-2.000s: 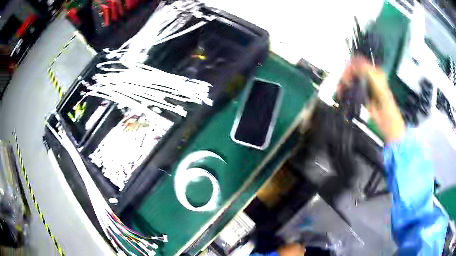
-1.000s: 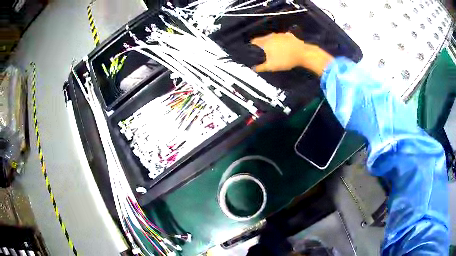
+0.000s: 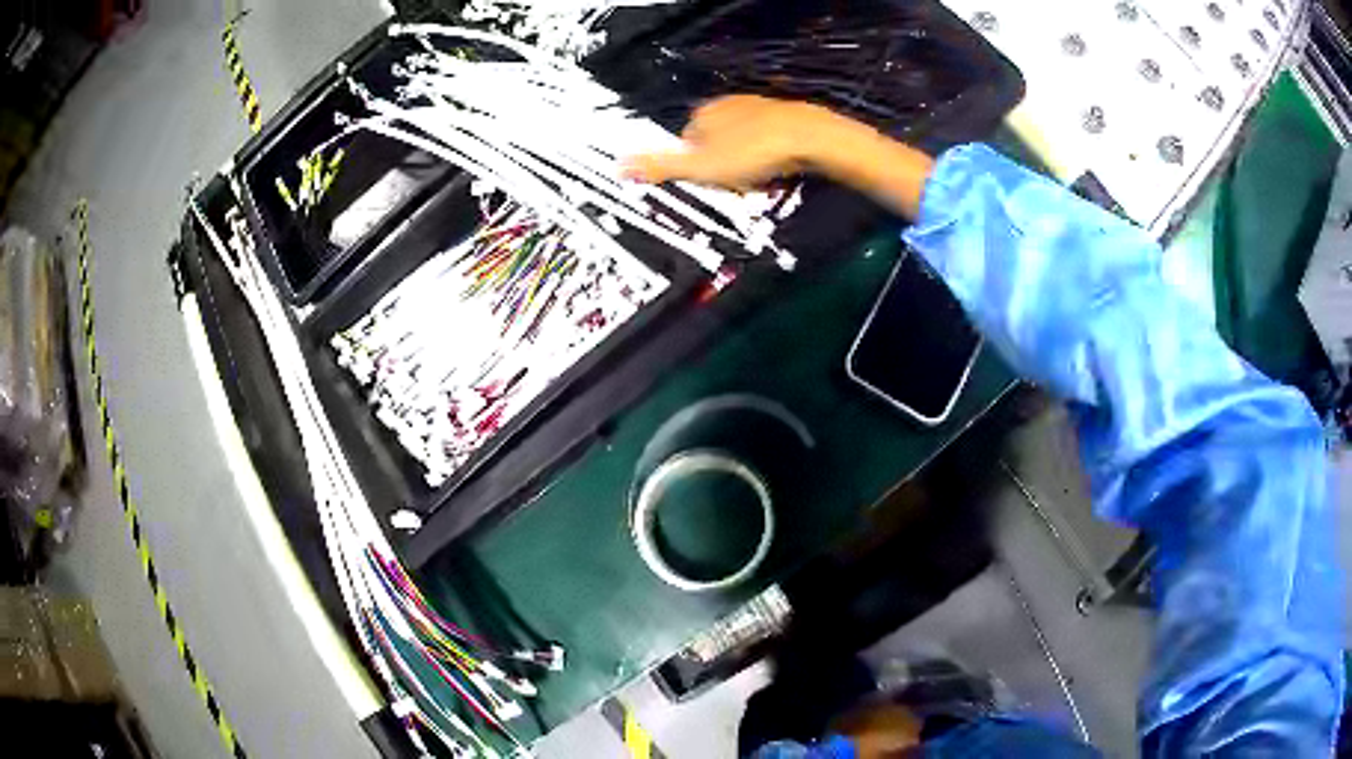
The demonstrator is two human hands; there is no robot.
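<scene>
My right hand (image 3: 741, 146) reaches in from the right, palm down, over the white wire harnesses (image 3: 534, 134) lying across the black parts bin (image 3: 519, 497). Its fingertips touch or hover just above the bundle; whether they grip is unclear. Thin black strands (image 3: 860, 60) lie in the bin's far right compartment, beyond this hand. My left hand (image 3: 885, 730) is small and dark at the bottom edge, partly cut off, below the cart top; its fingers are not clear. A crinkly, shiny patch, possibly clear plastic, is beside it.
The green mat (image 3: 578, 593) holds a white ring roll (image 3: 703, 519) and a smartphone (image 3: 916, 341). More white harnesses with coloured ends (image 3: 430, 638) hang along the bin's left side. A white ball-transfer table (image 3: 1142, 89) is at top right. Yellow-black tape (image 3: 134, 519) marks the floor.
My right hand first moved from the right side to the bin's black compartment, then left onto the white harnesses. The dark bundle near it earlier is no longer in that hand.
</scene>
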